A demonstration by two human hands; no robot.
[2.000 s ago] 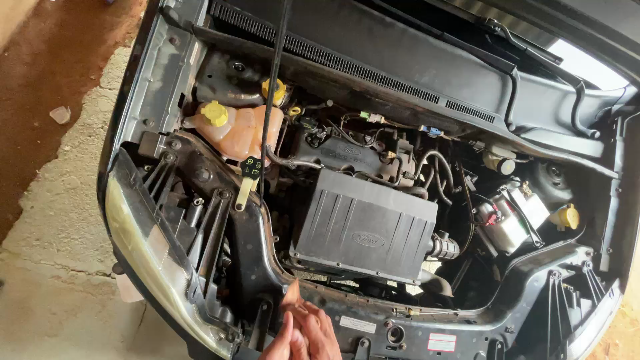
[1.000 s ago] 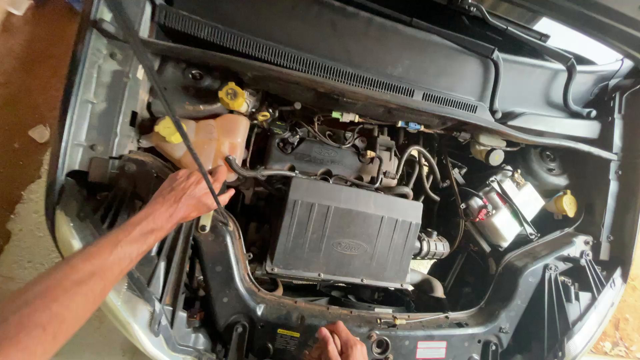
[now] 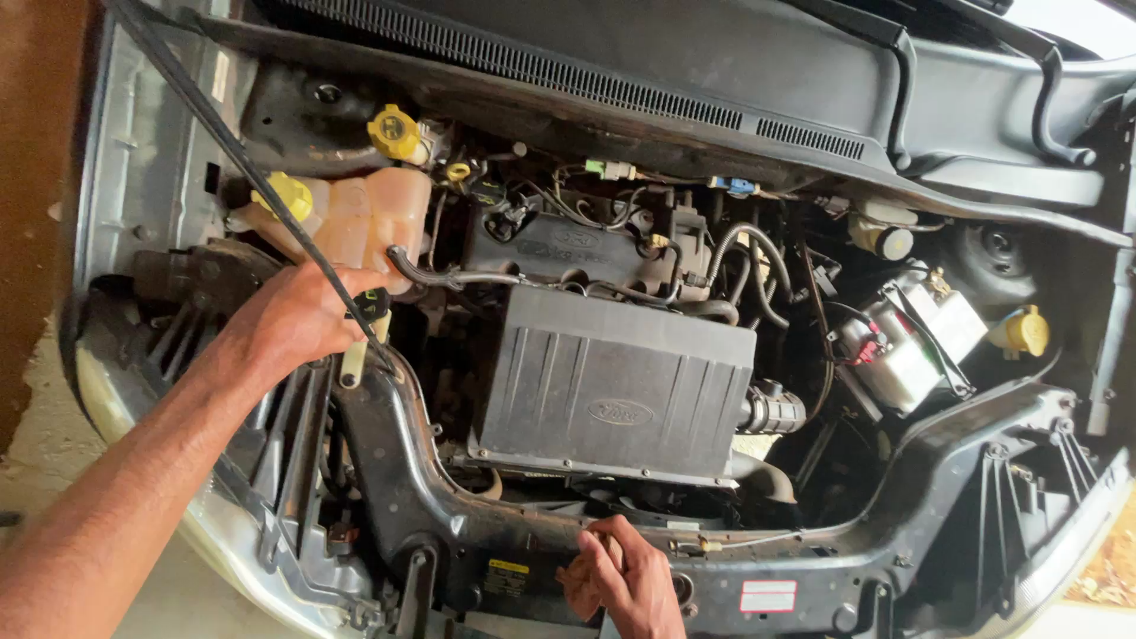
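My left hand (image 3: 306,311) reaches in from the left, behind the slanting hood prop rod (image 3: 240,151). Its forefinger and thumb close around a black cap (image 3: 373,303) with green-yellow marks, on top of a cream filler neck (image 3: 351,364). Just above is the pinkish coolant tank (image 3: 368,213) with its yellow cap (image 3: 288,197). My right hand (image 3: 635,586) is over the front crossmember at the bottom centre, with a crumpled brown cloth (image 3: 581,581) in its fingers.
A black air filter box (image 3: 612,382) fills the middle, below the engine cover (image 3: 568,244). A battery (image 3: 914,346) and a second yellow cap (image 3: 1029,330) are at the right. Another yellow cap (image 3: 395,133) lies at the upper left. The front crossmember (image 3: 799,568) spans the bottom.
My left hand was out of view two seconds ago; it has come in from the left to the black cap. My right hand stays at the front crossmember. The view has shifted.
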